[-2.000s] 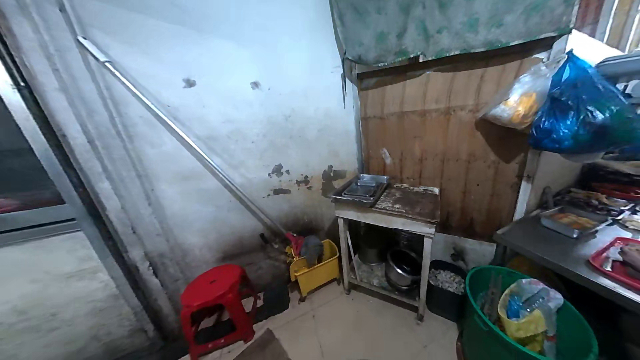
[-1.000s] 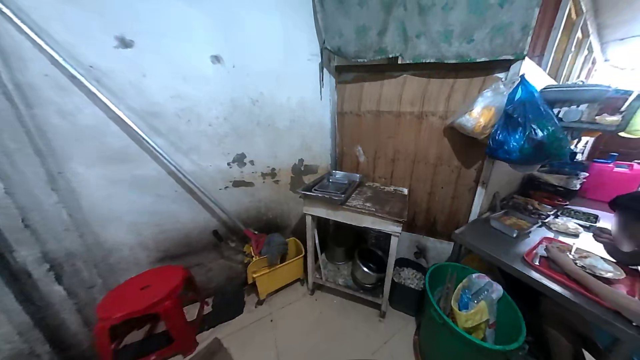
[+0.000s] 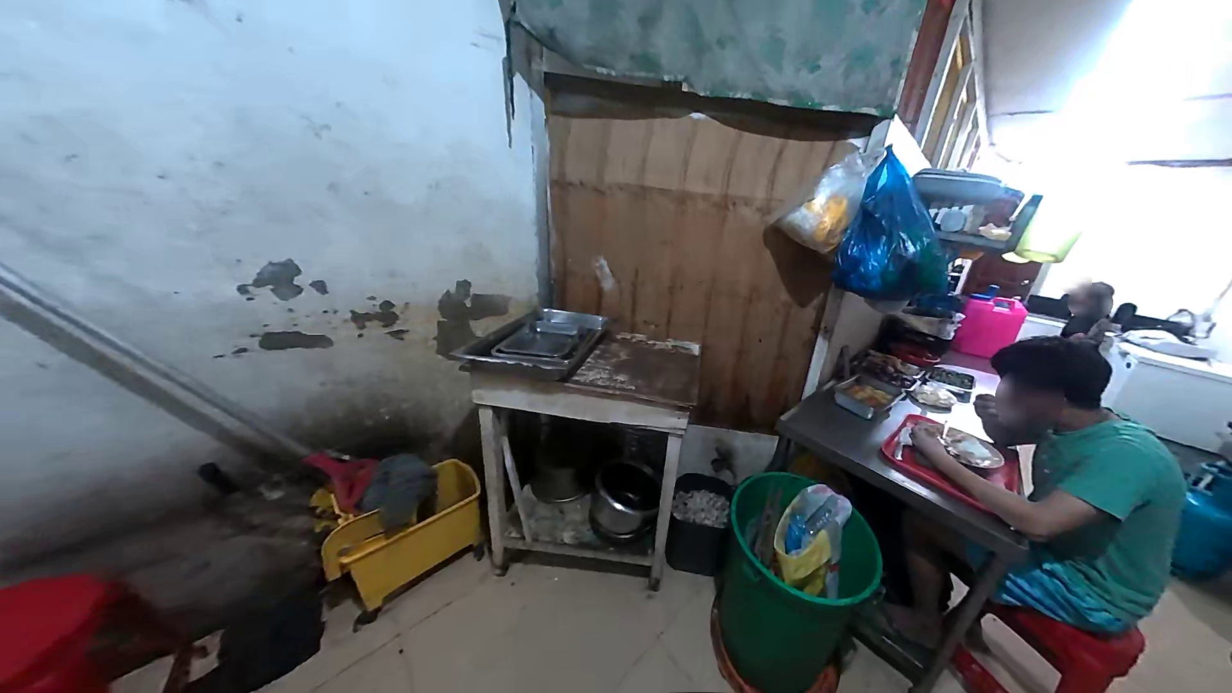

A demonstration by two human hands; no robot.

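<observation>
Neither my left hand nor my right hand shows in the head view. Ahead stands a small worn wooden table [image 3: 577, 412] with nested metal trays [image 3: 541, 343] on its top left and metal pots [image 3: 624, 500] on its lower shelf. A yellow mop bucket [image 3: 409, 539] is left of it, with a grey mop head [image 3: 399, 489] resting in it. To its right are a black bin [image 3: 699, 539] holding pale lumps and a green plastic bin [image 3: 799, 626] with plastic bags inside.
At right, a person [image 3: 1097, 481] in a green shirt sits eating at a metal table [image 3: 847, 438] with a red tray [image 3: 900, 464]. Blue [image 3: 887, 231] and clear plastic bags hang above. A red stool [image 3: 58, 626] stands at lower left, below a slanting metal pole [image 3: 144, 371].
The view has swung to the right and moved closer to the wooden table. The seated person, only partly visible one second ago, now shows at the metal table.
</observation>
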